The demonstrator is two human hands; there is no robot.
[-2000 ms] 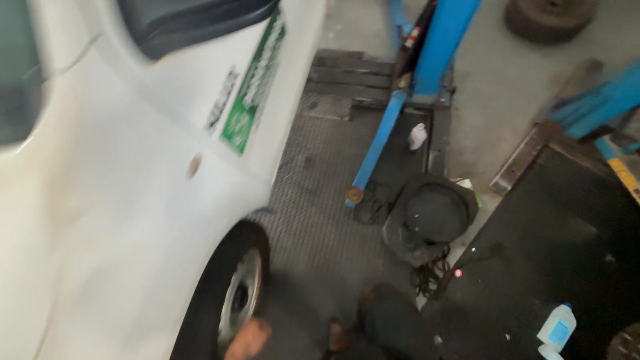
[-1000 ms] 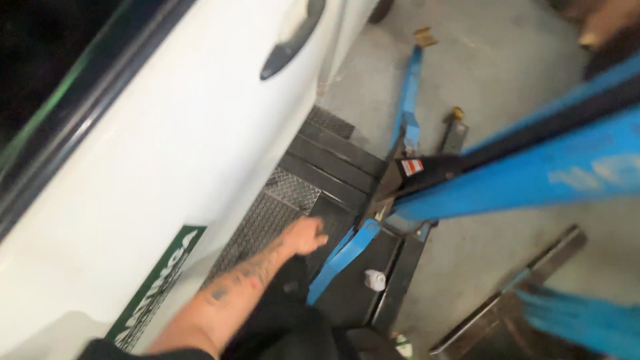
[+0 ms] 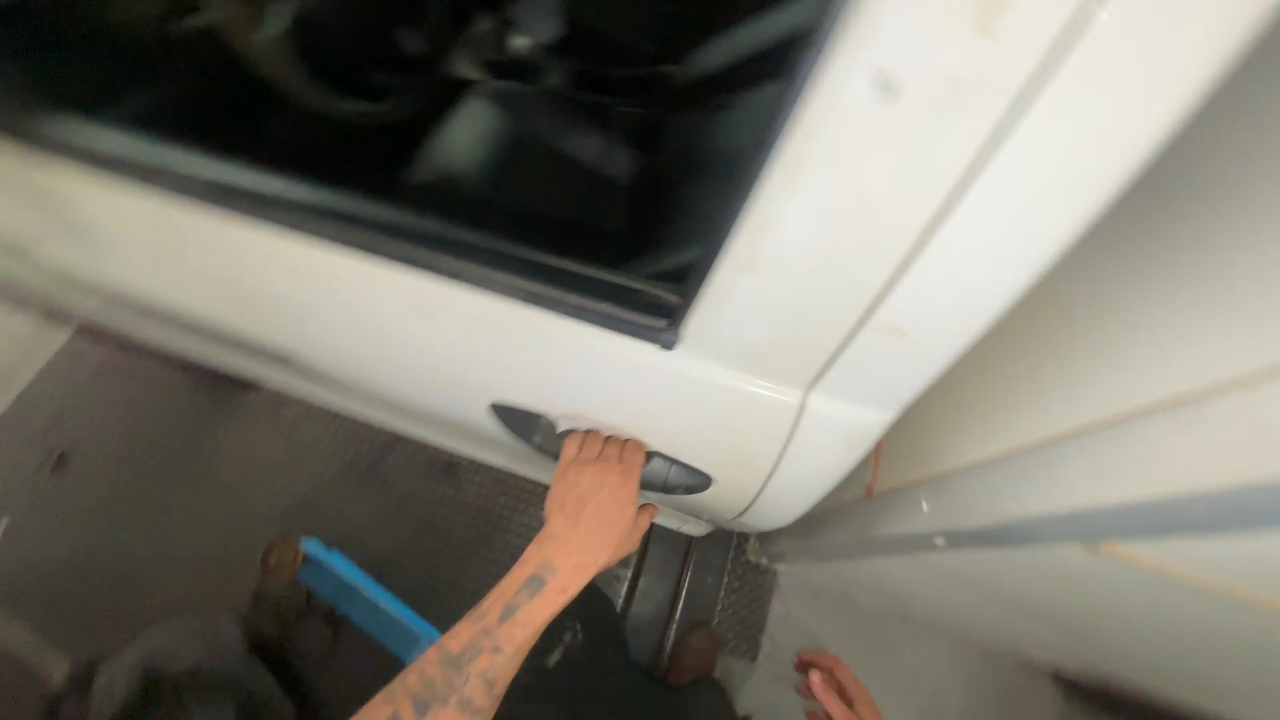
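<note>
My left hand is at the black door handle of a white vehicle, its fingers hooked over the grip and the thumb below. The forearm bears tattoos. The white door appears closed against the body, with a dark window above the handle. At the bottom edge, right of centre, my right hand hangs low with its fingers partly bent; it touches nothing that I can see, and the frame cuts it off.
A blue lift arm with a round pad at its end lies low at the left, over dark textured floor plating. Dark metal beams run beneath the door. A pale wall or panel stands at the right.
My left hand, reaching out in front of the blue lift post one second ago, is now on the door handle. My right hand has come into view. The view has swung strongly towards the vehicle.
</note>
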